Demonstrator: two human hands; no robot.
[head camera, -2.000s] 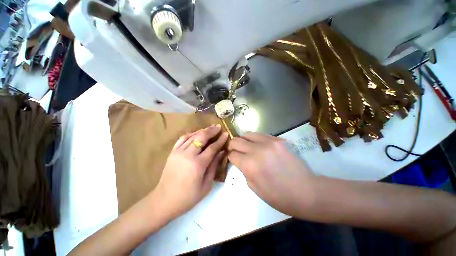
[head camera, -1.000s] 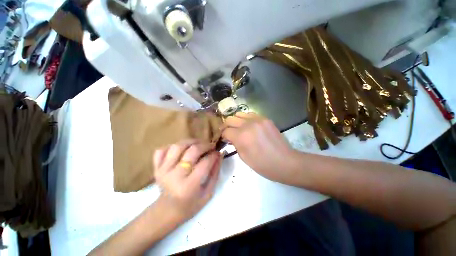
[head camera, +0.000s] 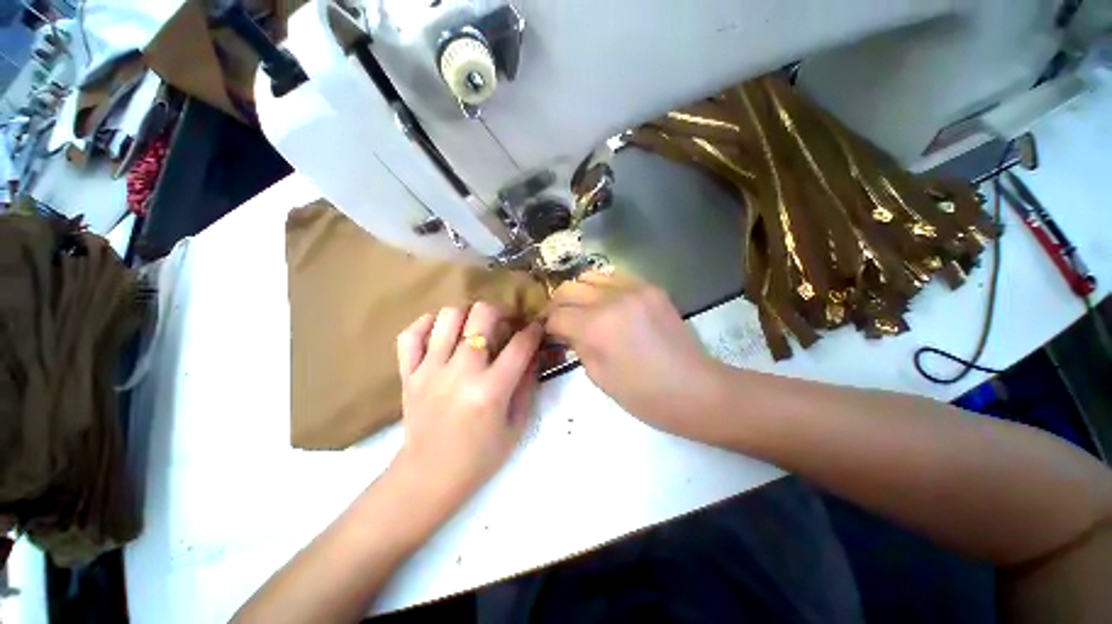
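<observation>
The tan-brown bag panel (head camera: 354, 329) lies flat on the white table, its right edge at the presser foot (head camera: 561, 252) of the sewing machine (head camera: 683, 61). My left hand (head camera: 470, 372), with a yellow ring, lies on the panel's right part; thumb and fingers pinch its edge. My right hand (head camera: 628, 341) is just right of it, close below the presser foot, its fingertips closed at the same edge. The fingers hide the edge and any zipper there. The needle tip cannot be made out.
A zipper bundle (head camera: 829, 207) fans out under the machine arm. Right of it lie a red and black tool (head camera: 1049, 235) and a black cord (head camera: 958, 363). A dark brown stack of panels (head camera: 61, 390) stands at the left table edge. Scrap pieces (head camera: 116, 92) lie at the upper left.
The panel's lower edge has moved up toward the machine since two seconds ago. My right hand has moved up beside the presser foot. My left hand dropped lower, then moved back up slightly. The view has shifted.
</observation>
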